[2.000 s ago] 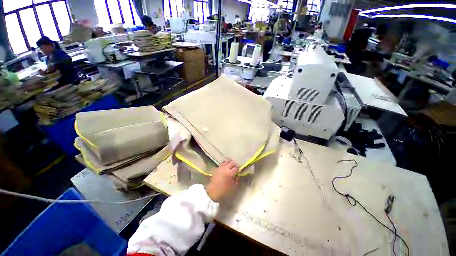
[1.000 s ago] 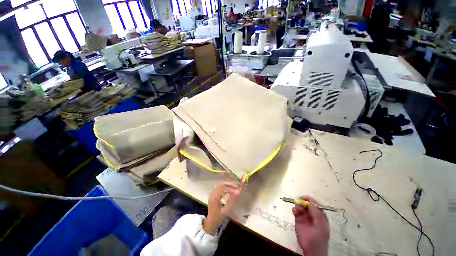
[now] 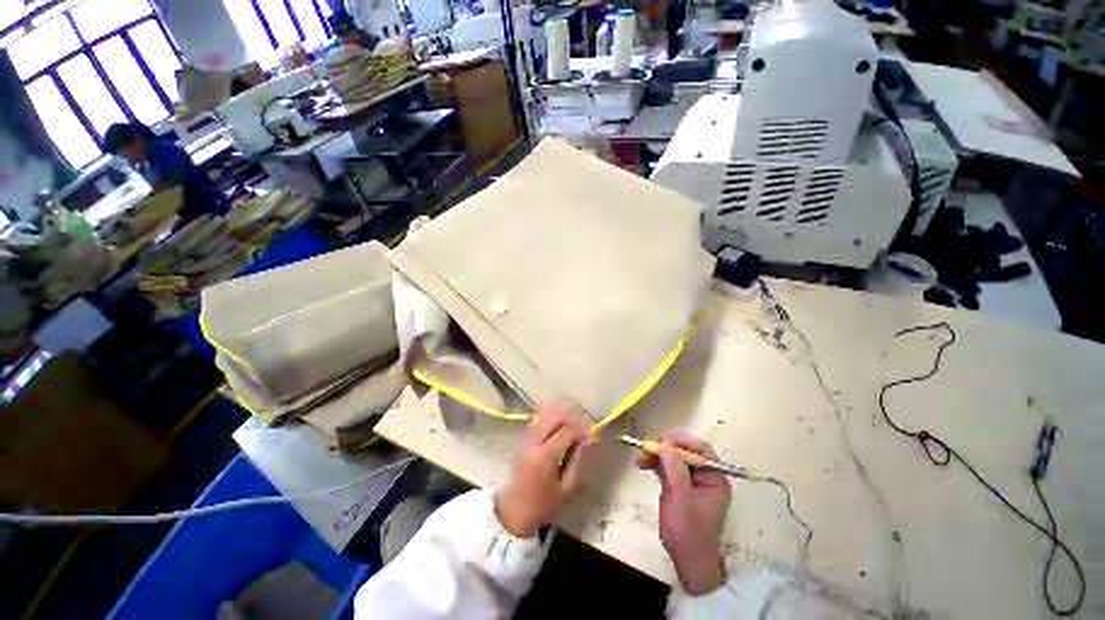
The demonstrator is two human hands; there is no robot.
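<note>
A large beige bag body point(image 3: 576, 267) with yellow edge binding point(image 3: 648, 385) lies on the pale worktable, one corner towards me. My left hand point(image 3: 551, 466) grips this near corner between thumb and fingers. My right hand point(image 3: 693, 503) holds a slim corded pen tool point(image 3: 685, 454) with a yellow part like a pencil. Its tip points left, close to the corner; I cannot tell if it touches. A thin cord runs from its back end down onto the table.
Folded beige pieces point(image 3: 303, 327) are stacked at the table's left end. A blue crate point(image 3: 182, 563) is at lower left, crossed by a white cable point(image 3: 158, 516). A white sewing machine point(image 3: 806, 158) stands behind. A dark corded tool point(image 3: 1043, 451) lies right. A person point(image 3: 158, 164) sits far left.
My right hand has come in from outside the picture with the pen tool and moved left and up towards the corner. My left hand stays at the corner.
</note>
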